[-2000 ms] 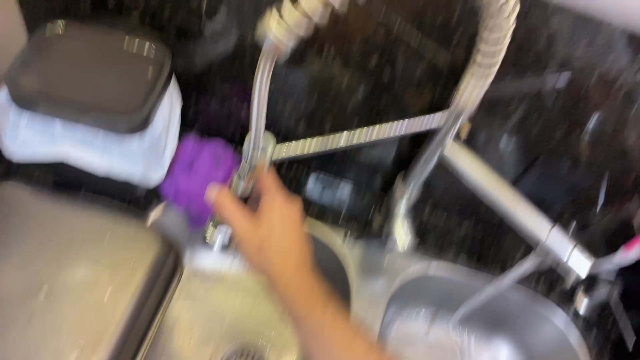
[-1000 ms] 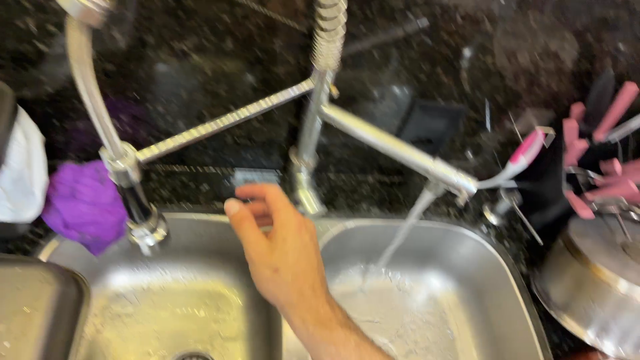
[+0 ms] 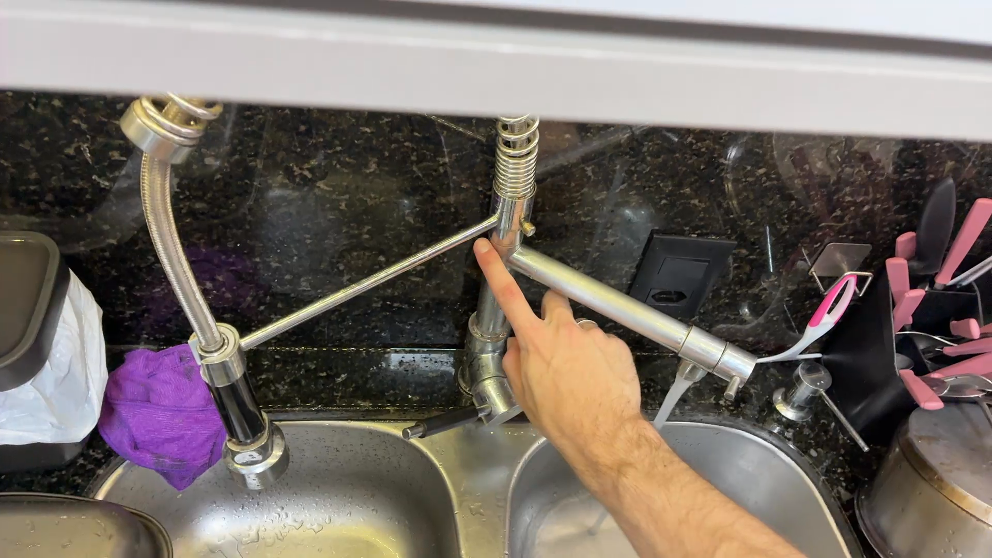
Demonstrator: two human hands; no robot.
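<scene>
My right hand [image 3: 577, 380] reaches in from the lower right, palm down. Its index finger extends to the metal faucet's upright column [image 3: 508, 221], just below the coil, and seems to touch it. The other fingers are bent, with nothing held. A horizontal spout [image 3: 612, 298] runs right from the column, and water [image 3: 673, 399] falls from it into the right sink basin [image 3: 728, 457]. On the left, a thin support arm [image 3: 368, 291] holds the black-and-metal spray head [image 3: 240, 407] over the left basin [image 3: 356, 488]. The dark lever handle [image 3: 443, 422] sits at the column's base. My left hand is out of view.
A purple cloth [image 3: 159, 411] lies beside the spray head. At far left stands a dark-lidded container [image 3: 27, 310] with a white plastic bag [image 3: 70, 372]. Right are a pink-and-white brush [image 3: 829, 310], a black holder [image 3: 864, 356] of pink-handled utensils and a metal pot [image 3: 938, 473]. A pale ledge [image 3: 496, 70] crosses the top.
My right hand has gone from beside the spray head to the faucet column, and its index finger is now extended. The view has shifted; the pale ledge has come into it.
</scene>
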